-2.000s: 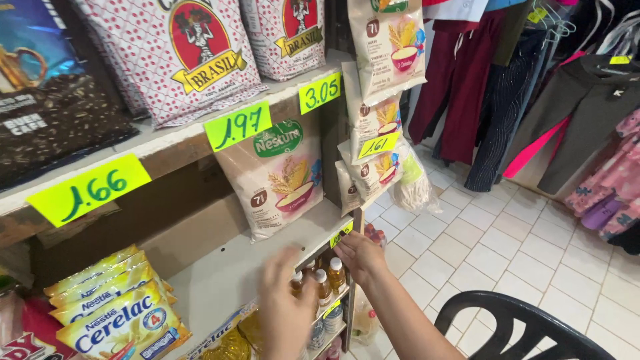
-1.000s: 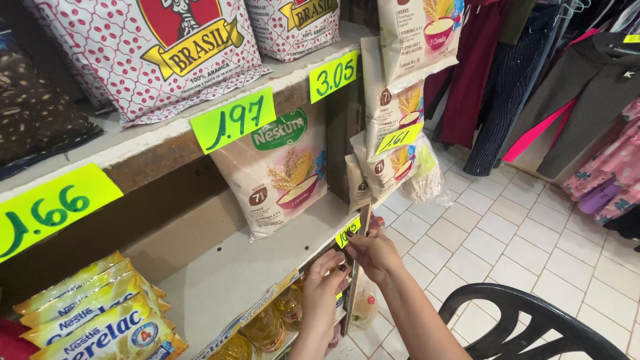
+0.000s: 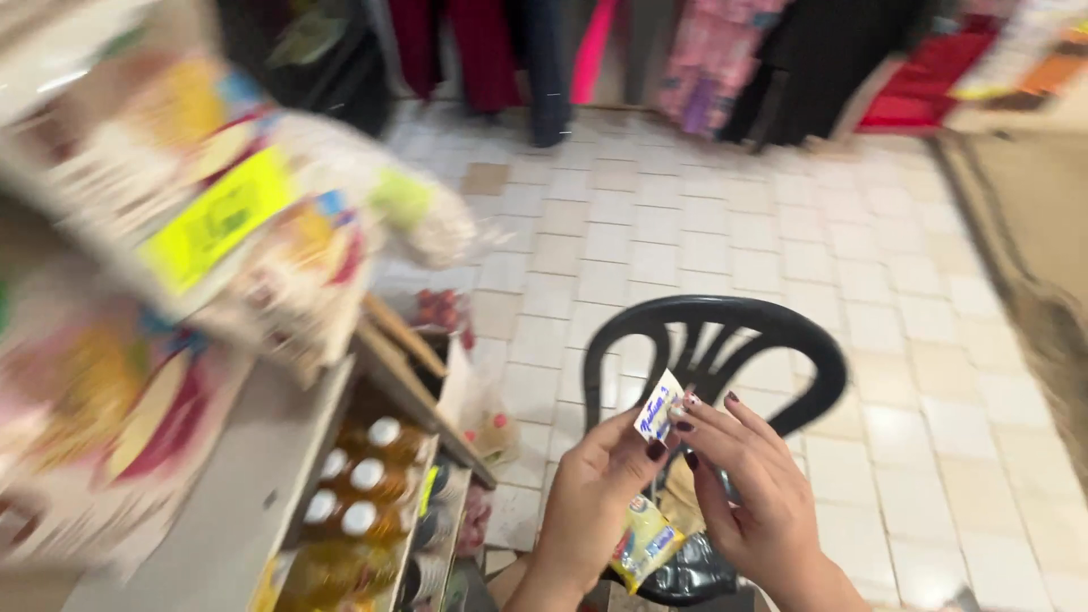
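My left hand pinches a small white paper label with blue handwriting between thumb and finger. At the label's right edge are the fingertips of my right hand; whether they grip it cannot be told. Both hands are over a black plastic chair, and a yellow packet lies on its seat, partly hidden by my hands. To the left, blurred cereal bags hang at the shelf's end behind a bright yellow price tag.
The wooden shelf runs along the left, with another cereal bag on it. Bottles with white caps stand on the shelf below. Clothes hang at the back over a tiled floor. Brown sacking is at the right.
My hands have left the yellow tag on the shelf edge and are over the chair with a small white label. The view has swung right and down.
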